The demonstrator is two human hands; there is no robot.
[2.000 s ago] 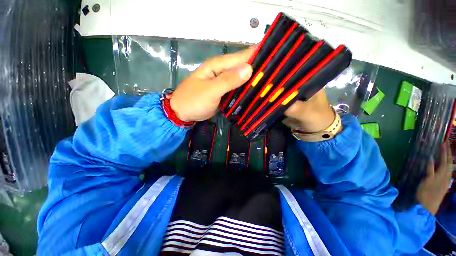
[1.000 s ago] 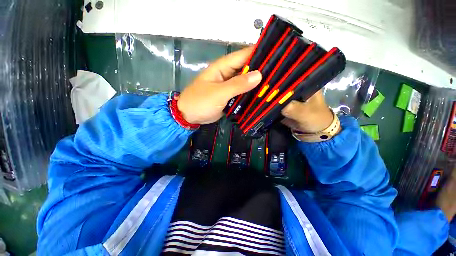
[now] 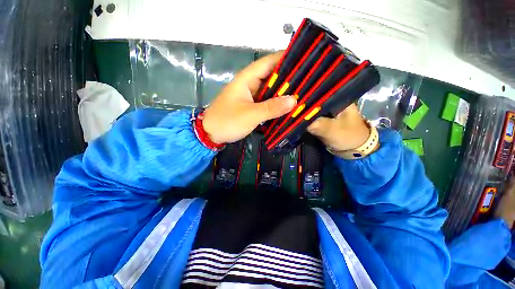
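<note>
Several unfinished handsets are held together as a fanned, tilted stack, their black bodies with red side edges and small yellow-orange marks towards me. My left hand grips the stack from the left, thumb across the edges. My right hand holds it at the lower right, its fingers mostly hidden behind the phones. Below the stack, three more handsets lie in a clear blister tray, with their lower ends towards me. The hands and stack hide the tray's middle.
Stacked blister trays stand at the left beside a white cloth. Green pieces lie at the right. A side tray holds phones face up near another person's sleeve. A white board runs along the back.
The stack has moved slightly left and down, and its phones have shifted against each other. My right hand has moved left with it. The other person's hand has drawn back from the side tray.
</note>
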